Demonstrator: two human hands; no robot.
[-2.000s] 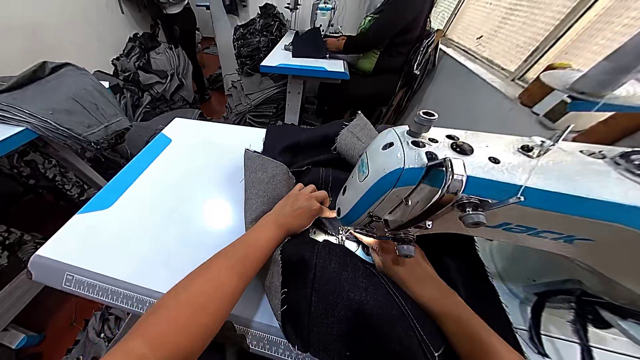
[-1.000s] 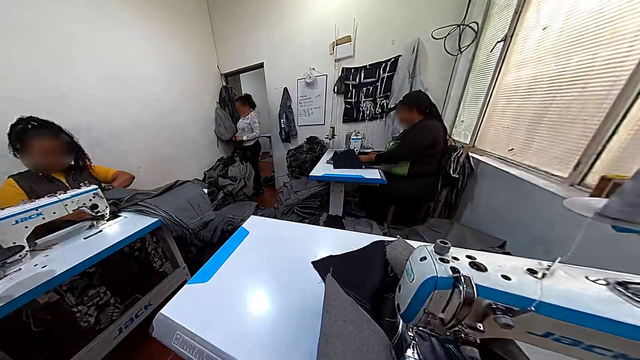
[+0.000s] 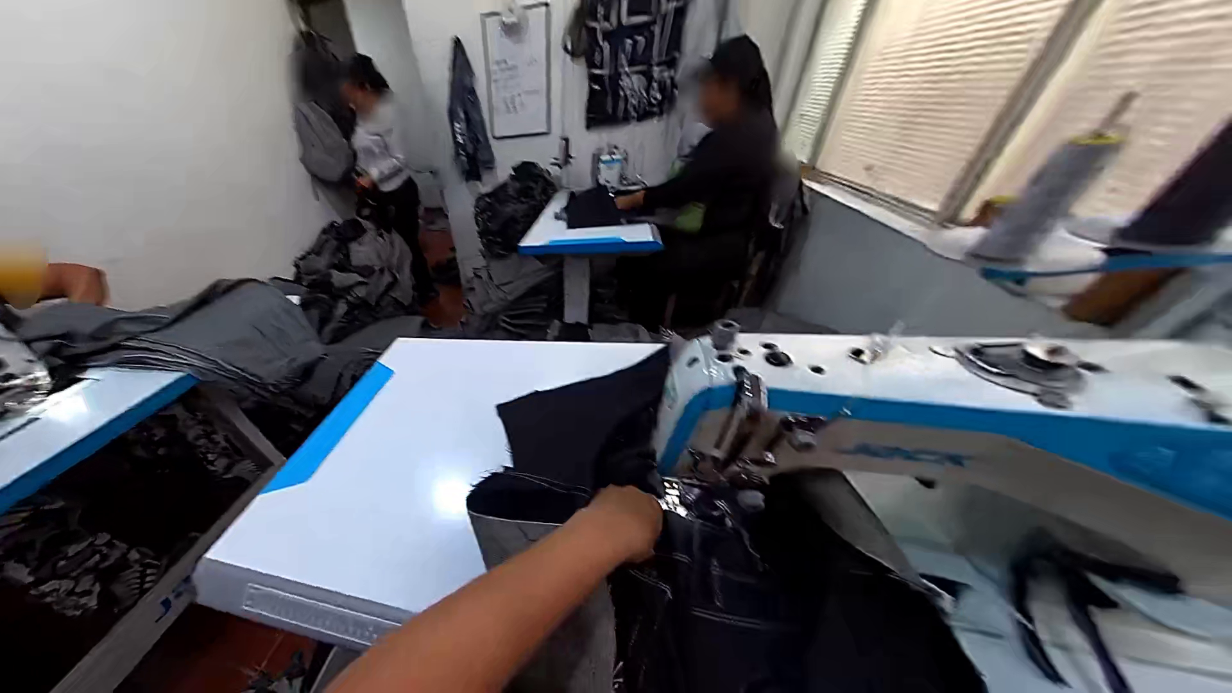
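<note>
Dark denim fabric (image 3: 741, 597) with pale stitch lines lies under the head of a white and blue Jack sewing machine (image 3: 924, 404) and hangs over the front edge. My left hand (image 3: 624, 522) is closed on the denim just left of the presser foot (image 3: 679, 496). A dark flap of the cloth (image 3: 577, 423) stretches behind that hand, and a grey underside shows below my forearm. My right hand is not visible.
The white sewing table (image 3: 385, 500) extends to my left. Another machine table (image 3: 96, 414) with grey garments (image 3: 231, 332) stands farther left. A seated co-worker (image 3: 722, 164) and a standing person (image 3: 380, 154) are beyond. Thread cones (image 3: 1049, 192) stand at right.
Two seconds ago both my hands were at the machine head; now only the left shows there. The denim has been shifted and bunched beside the needle. The view rose, then came partly down.
</note>
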